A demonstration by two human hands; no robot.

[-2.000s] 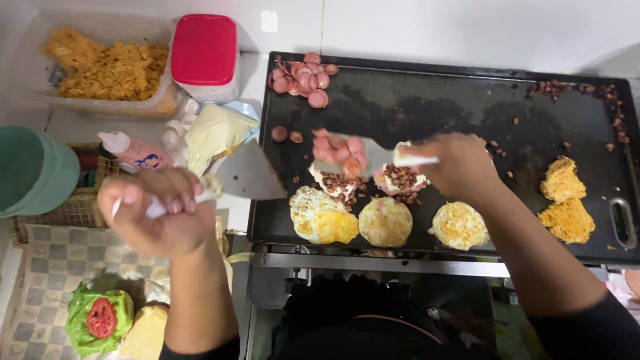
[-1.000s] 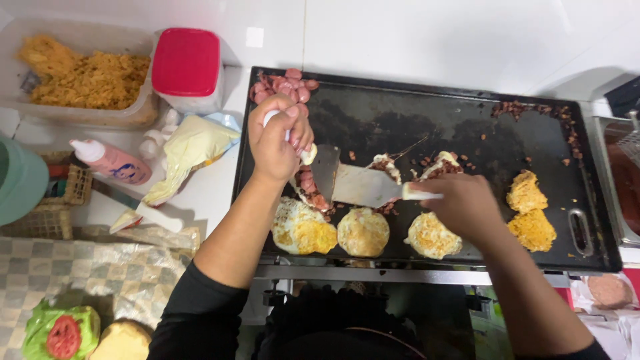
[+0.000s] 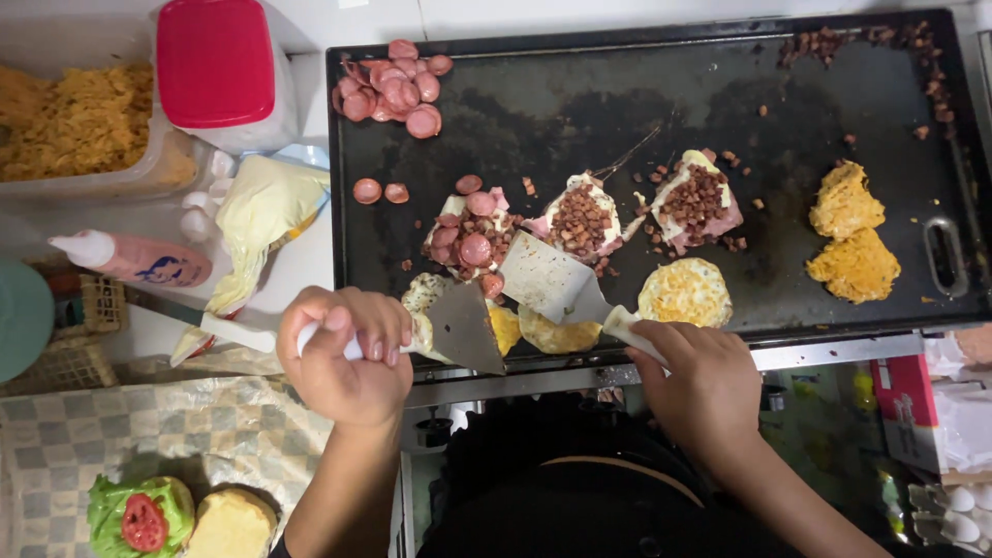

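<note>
My left hand (image 3: 349,353) grips the white handle of a metal spatula (image 3: 463,329), whose blade lies over the leftmost fried egg (image 3: 425,294) at the griddle's front edge. In my right hand (image 3: 697,384) is a second white-handled spatula (image 3: 546,279), its blade tilted above another fried egg (image 3: 558,333) and beside a ham pile topped with diced meat and sausage slices (image 3: 474,236). Two more piles with diced meat, one in the middle (image 3: 581,217) and one further right (image 3: 697,200), lie behind. A round fried egg (image 3: 685,293) sits right of the blades.
The black griddle (image 3: 744,101) also holds sausage slices (image 3: 399,89) and shredded orange-yellow mounds (image 3: 852,263). To the left are a red-lidded tub (image 3: 215,62), a pink squeeze bottle (image 3: 147,260), a knife (image 3: 232,332) and an opened bun with lettuce and tomato (image 3: 143,521). Eggs (image 3: 961,511) stand lower right.
Sausage slices, on the right spatula two seconds ago, now lie on the left pile. Both spatulas have come down from the piles toward the two left eggs.
</note>
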